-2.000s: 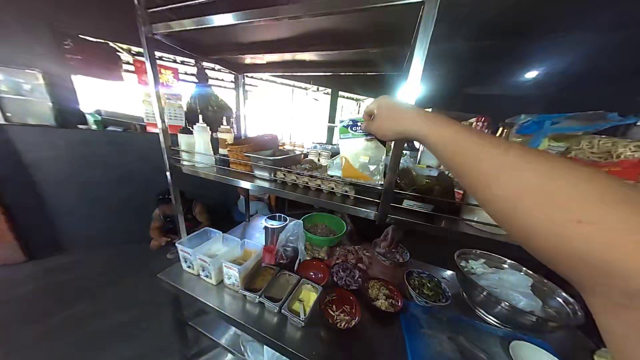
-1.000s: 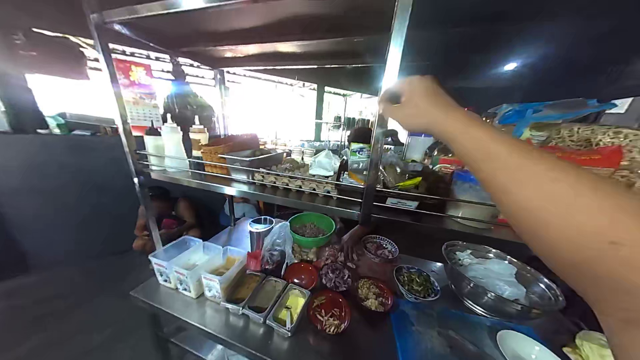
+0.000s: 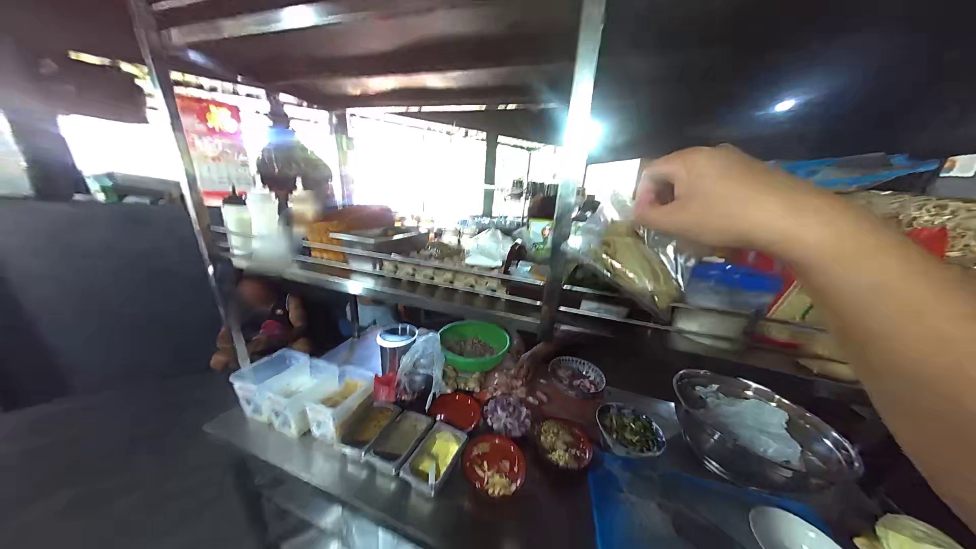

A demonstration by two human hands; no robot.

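My right hand is raised at the right of the shelf post, its fingers curled over the top of a clear plastic bag. The bag hangs at shelf height and holds something yellowish-brown. A bag with a blue part is on the shelf, to the right of the hanging bag. Below stand a steel bowl with a pale plastic bag in it, and a patterned bowl of chopped greens. My left hand is out of view.
On the steel counter are clear plastic tubs, a green basin, red bowls, metal trays and a blue board. Sauce bottles and egg trays line the shelf. A person is behind at the left.
My right hand was at a white and green pack two seconds ago, then raised beside the post without a visible load. Now the clear bag hangs from it, right of the post.
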